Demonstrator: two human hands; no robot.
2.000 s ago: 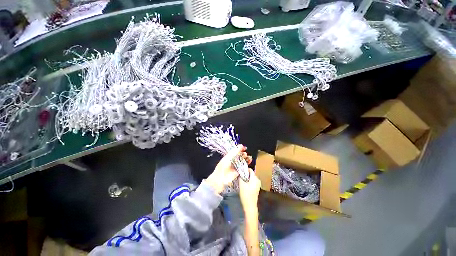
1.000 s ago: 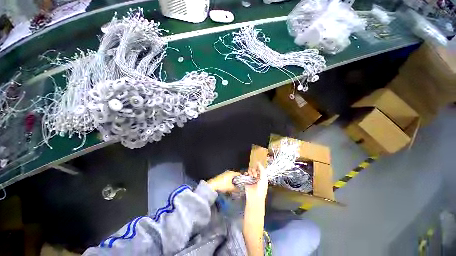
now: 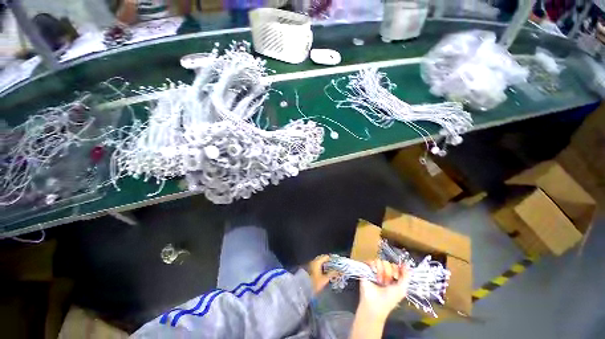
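Observation:
A bunch of thin white cables (image 3: 430,281) lies level in my hands, with its many small pale tips fanned out to the right above the open carton (image 3: 458,273). My right hand (image 3: 383,283) is closed around the bunch just behind the fanned tips. My left hand (image 3: 320,273) pinches its other end, where the cables look folded; its fingers are partly hidden. Grey-white cables show inside the carton behind the bunch. I cannot make out a tie on the bunch.
The green bench (image 3: 391,136) holds a large cable pile (image 3: 232,159), a smaller bunch (image 3: 398,109), a clear plastic bag (image 3: 472,69) and a white basket (image 3: 282,36). Open cartons (image 3: 547,212) stand on the floor at right. Hands and clothing of people show across the bench.
The bunch first pointed up and left, then swung to up and right, and now lies lower, pointing right over the carton. Both hands stay on it. The camera view has shifted too.

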